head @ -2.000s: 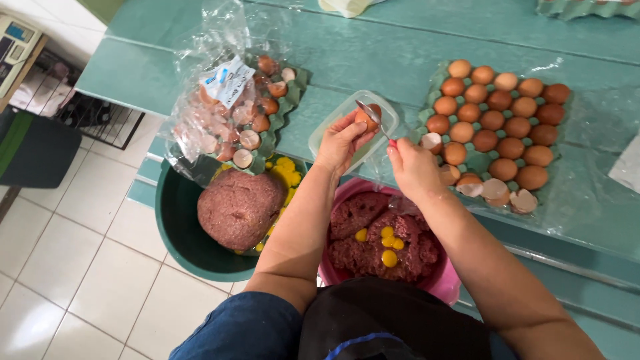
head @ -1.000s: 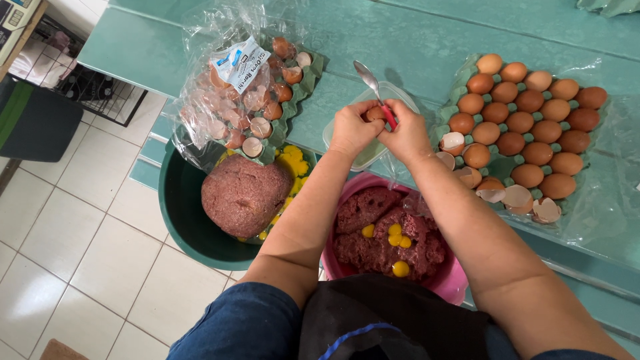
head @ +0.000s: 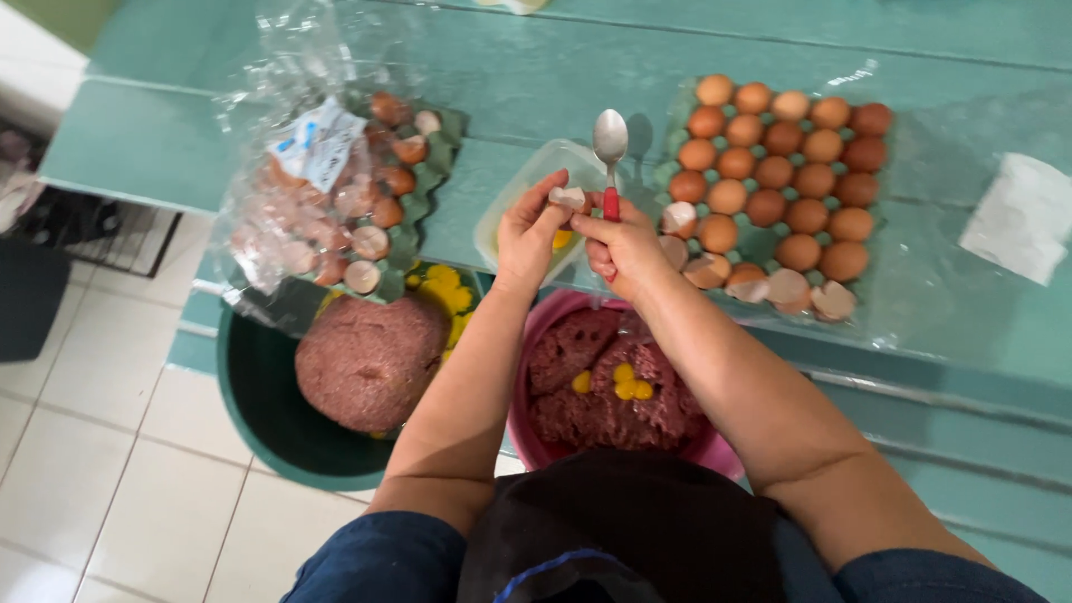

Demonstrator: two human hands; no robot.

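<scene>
My left hand (head: pixel 529 230) holds a broken eggshell (head: pixel 568 198) over a clear plastic container (head: pixel 500 205), where a yolk (head: pixel 561 239) lies in egg white. Close beside it, my right hand (head: pixel 621 243) grips the red handle of a metal spoon (head: pixel 610 138), bowl pointing away from me, its fingertips at the shell. On the right, a green egg carton (head: pixel 758 243) carries brown eggs (head: pixel 766 208) and broken shells (head: pixel 787 289) along its near edge. Below my hands, a pink basin (head: pixel 521 419) contains ground meat (head: pixel 578 419) with several yolks (head: pixel 624 383) on top.
At left, a green basin (head: pixel 251 419) holds a mound of ground meat (head: pixel 373 360) and yolks (head: pixel 444 289). A second carton (head: pixel 435 167) with shells, partly under clear plastic wrap (head: pixel 293 50), overhangs it. White paper (head: pixel 1017 218) lies on the green wooden table (head: pixel 519 75) at right.
The egg in my hands has been opened, and a yolk now shows in the clear container. My hands have moved slightly apart. The spoon stays in my right hand.
</scene>
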